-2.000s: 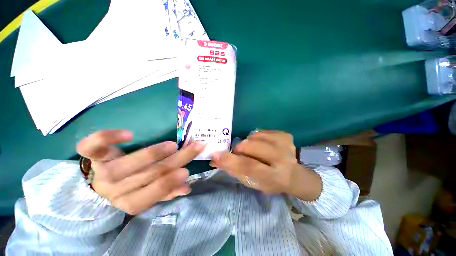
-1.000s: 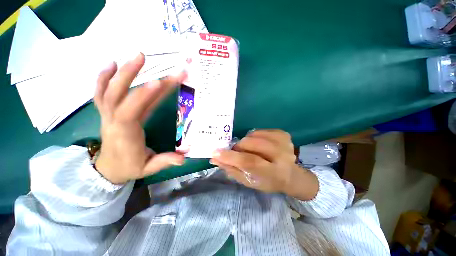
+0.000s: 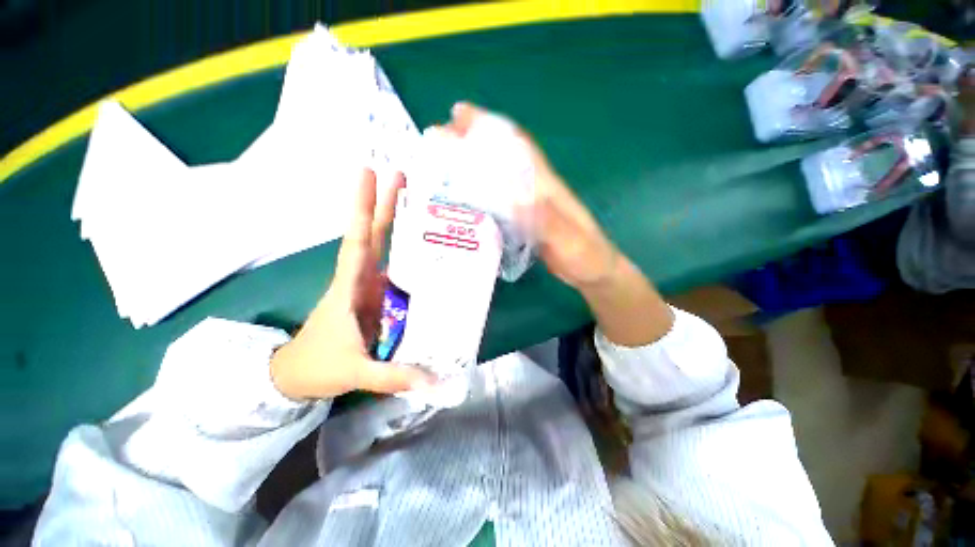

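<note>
A printed sleeve (image 3: 444, 283), white-pink with red print, stands upright in the picture in front of me, with a dark watch picture at its lower left edge. My left hand (image 3: 353, 310) holds it, thumb at the lower end and fingers along the left side. My right hand (image 3: 551, 214) is at its upper end, blurred, its fingers around crumpled clear plastic film (image 3: 497, 176) that covers the sleeve's top. More clear plastic shows at the sleeve's lower end. Flat white sleeve blanks (image 3: 203, 219) lie fanned to the left.
Clear display boxes with pink-strapped watches (image 3: 845, 176) stand at the upper right of the green bench top (image 3: 631, 128). A yellow strip (image 3: 470, 21) edges the bench. Another person's arm (image 3: 946, 230) is at the right edge. Brown cartons and a blue item lie below the bench at right.
My right hand has moved from the sleeve's lower end up to its top, with clear plastic. My left hand has closed onto the sleeve's side. The view has shifted, showing more boxes.
</note>
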